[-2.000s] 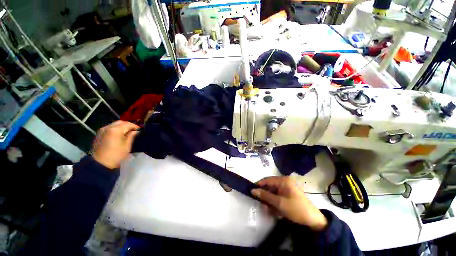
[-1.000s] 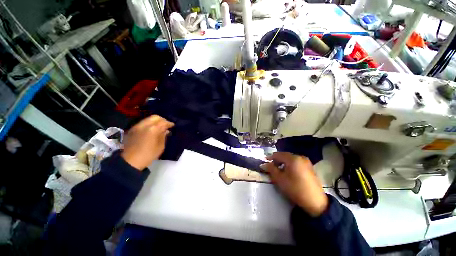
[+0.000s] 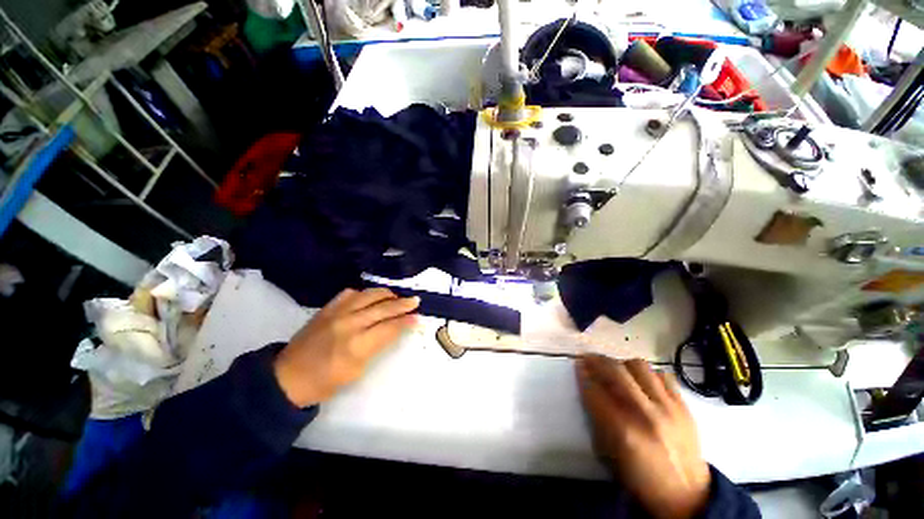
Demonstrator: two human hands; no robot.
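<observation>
A dark navy fabric strip lies flat on the white table, its free end just in front of the needle area. My left hand rests on the strip's left part, fingertips pressing it. My right hand is slightly blurred, palm down over the table edge, fingers a little apart, holding nothing. The cream-white sewing machine stands behind, with its presser foot above the strip. A navy heap lies left of the machine head. A small navy piece lies right of the needle.
Black-handled scissors with a yellow-and-black tool on them lie right of the needle. A whitish bundle is at the left table end. A red crate stands beyond it. A black bowl and thread cones are behind the machine.
My right hand has let go of the strip and moved down and right. My left hand has moved right and down onto the strip, which now lies flat. The view has shifted.
</observation>
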